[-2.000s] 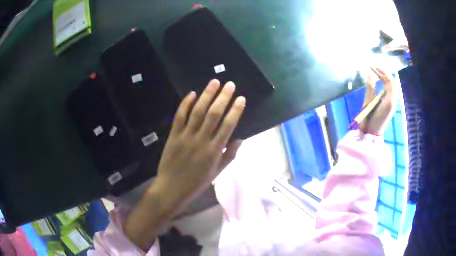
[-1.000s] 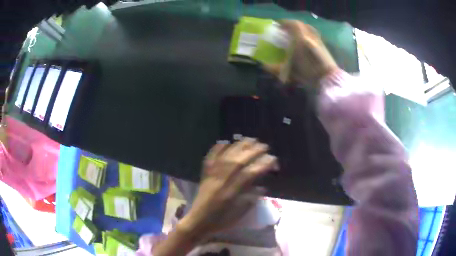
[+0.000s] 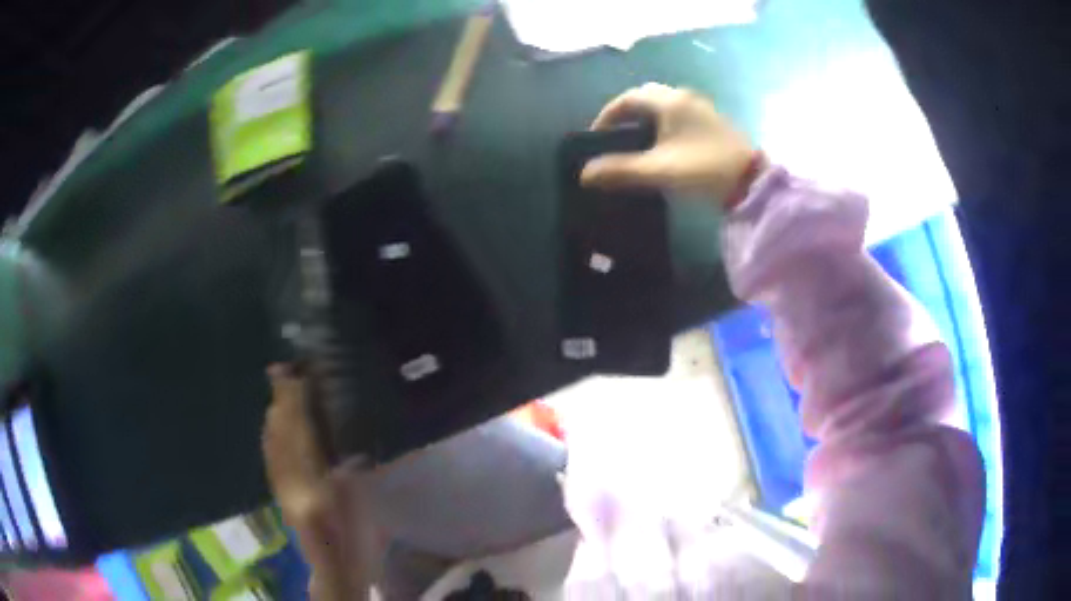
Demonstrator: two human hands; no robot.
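Dark smartphones lie face-down on the green mat. My right hand (image 3: 687,147) is shut on the top end of the right phone (image 3: 617,288), with the thumb across its back; small white labels show below. A middle phone (image 3: 411,288) lies untouched, with two white labels. My left hand (image 3: 308,470) is blurred, its fingers around the lower end of a left phone (image 3: 315,294), which is also blurred and seems tilted. A pale yellow pen (image 3: 462,76) with a purple end lies on the mat above the phones.
A stack of green packets (image 3: 264,123) sits at the upper left. White paper (image 3: 622,18) is at the top. Lit phones (image 3: 29,470) stand in a row at far left. More green packets (image 3: 241,540) are below the mat's edge, and blue bins (image 3: 758,411) at lower right.
My right hand has let go of the green packets and taken hold of the right phone. My left hand has moved to the left phone. The phones now lie apart. The view has turned.
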